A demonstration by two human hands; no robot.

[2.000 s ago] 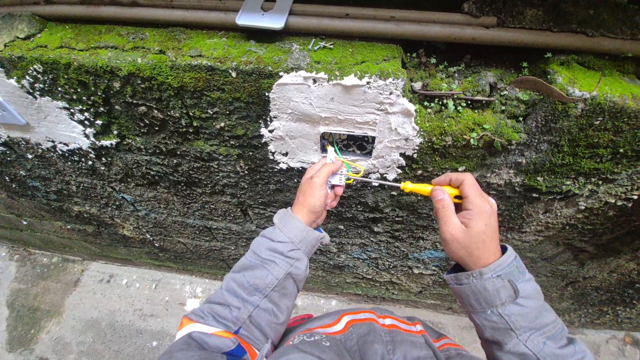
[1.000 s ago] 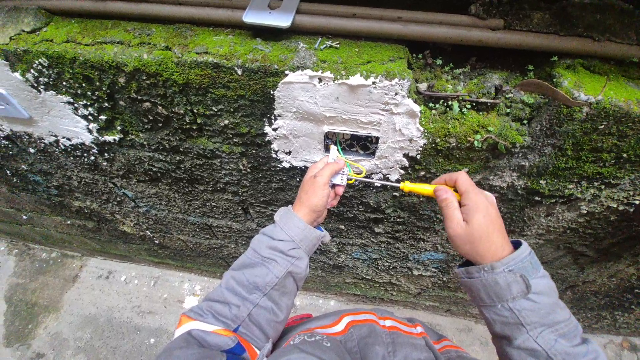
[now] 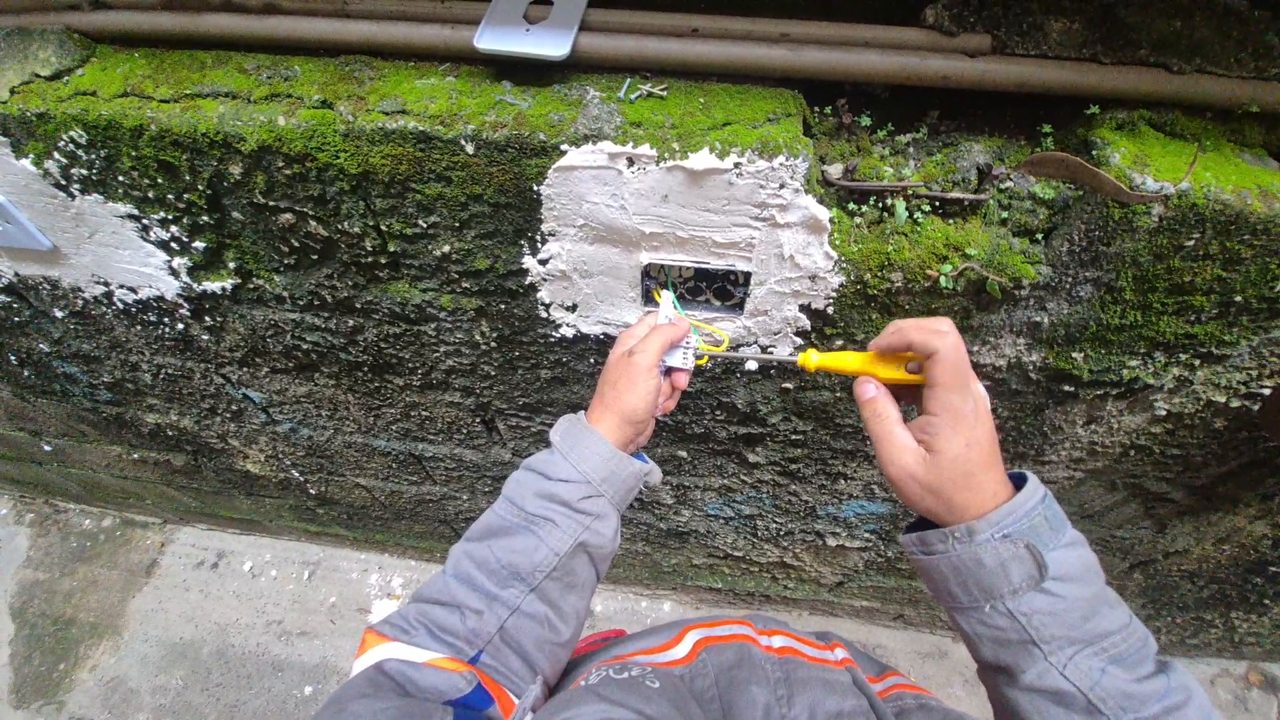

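My left hand (image 3: 640,380) pinches a white electrical socket module (image 3: 679,350) just below a rectangular wall box (image 3: 697,288) set in pale plaster (image 3: 690,215). Green and yellow wires (image 3: 712,332) run from the box to the module. My right hand (image 3: 935,420) holds the yellow handle of a screwdriver (image 3: 860,366), thumb below and fingers over it. The screwdriver's shaft points left, and its tip meets the module's right side, where fingers and wires partly hide the contact.
A metal cover plate (image 3: 531,28) lies by brown pipes (image 3: 800,58) above the mossy ledge. Small screws (image 3: 648,91) rest on the moss. Another plate (image 3: 20,228) sits on plaster at far left. A dry curled leaf (image 3: 1090,177) lies at the upper right.
My right hand's fingers have shifted their hold on the screwdriver handle, with the thumb now lower and apart from it. The left hand still holds the module beneath the box.
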